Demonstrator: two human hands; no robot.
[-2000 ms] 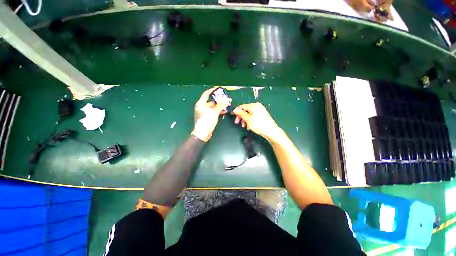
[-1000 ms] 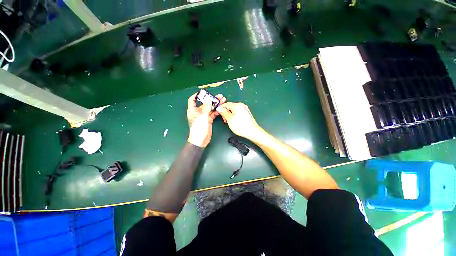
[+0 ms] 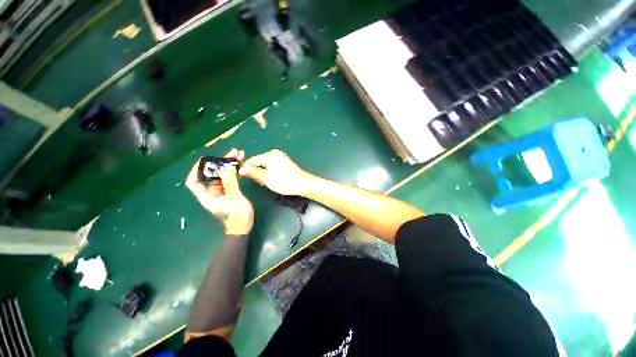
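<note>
My left hand [image 3: 222, 199] holds a small black adapter housing [image 3: 208, 168] above the green bench, with its pale, mixed-colour inside turned up. My right hand [image 3: 273, 171] is at the right side of the housing, thumb and fingertips pinched together at its edge; whether they grip a part of it is too small to tell. A black cord bundle [image 3: 294, 203] lies on the bench below my right forearm, its thin end pointing toward the front edge.
Stacked trays [image 3: 390, 80] with rows of black blocks stand at upper right, a blue stool [image 3: 551, 157] beyond. A set-aside adapter [image 3: 133, 300] and crumpled white paper [image 3: 91, 272] lie at lower left. A post [image 3: 42, 241] stands left. Dark parts [image 3: 97, 117] lie on the belt.
The view has turned, so the bench now runs diagonally and the trays sit higher and nearer the middle. Both hands stay together at the housing. The cord bundle remains on the bench.
</note>
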